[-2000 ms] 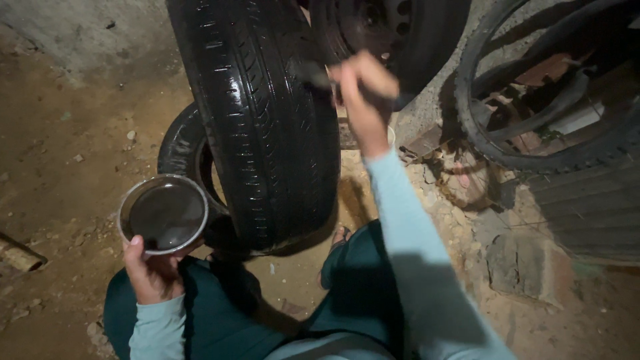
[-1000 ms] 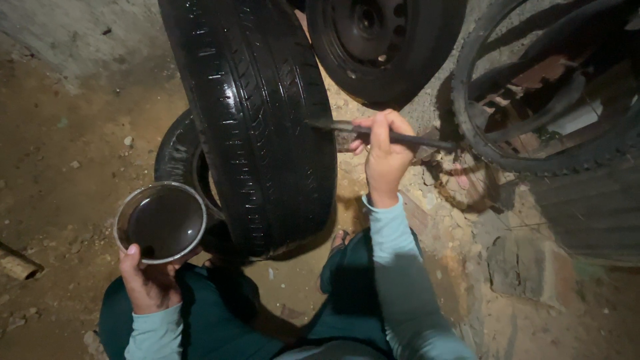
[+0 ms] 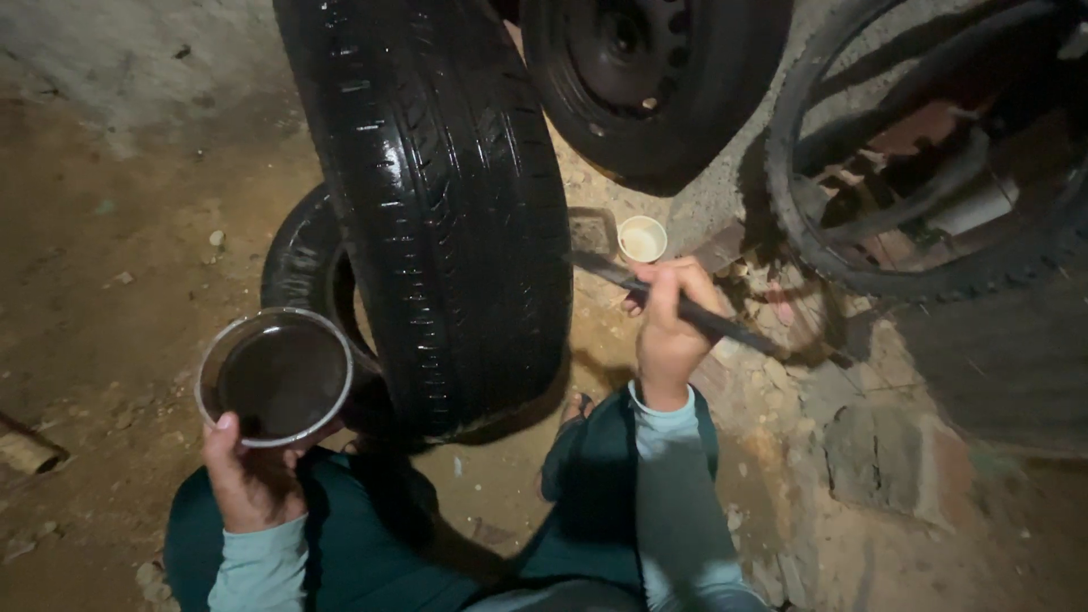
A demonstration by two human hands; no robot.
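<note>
My left hand point(image 3: 251, 480) holds a round clear tub point(image 3: 285, 378) of dark liquid by its rim and side, left of a car tyre. My right hand point(image 3: 676, 327) grips a long dark-handled brush point(image 3: 722, 327), its head end at the right edge of the tread. The car tyre point(image 3: 459, 221) stands upright in front of me, its black tread wet and shiny in streaks, mostly on the left half. Part of a second tyre point(image 3: 297, 255) lies on the ground behind it.
A wheel with a dark rim point(image 3: 629, 76) leans at the wall behind. At the right is a thin knobby tyre point(image 3: 790, 204) over clutter. A small white cup point(image 3: 642, 239) stands on the ground. Rubble and a broken block point(image 3: 884, 459) lie right of my legs; a tube point(image 3: 34, 455) lies far left.
My right hand with the brush has moved down along the tyre's right side from near its top. The tub stays in my left hand at about the same place.
</note>
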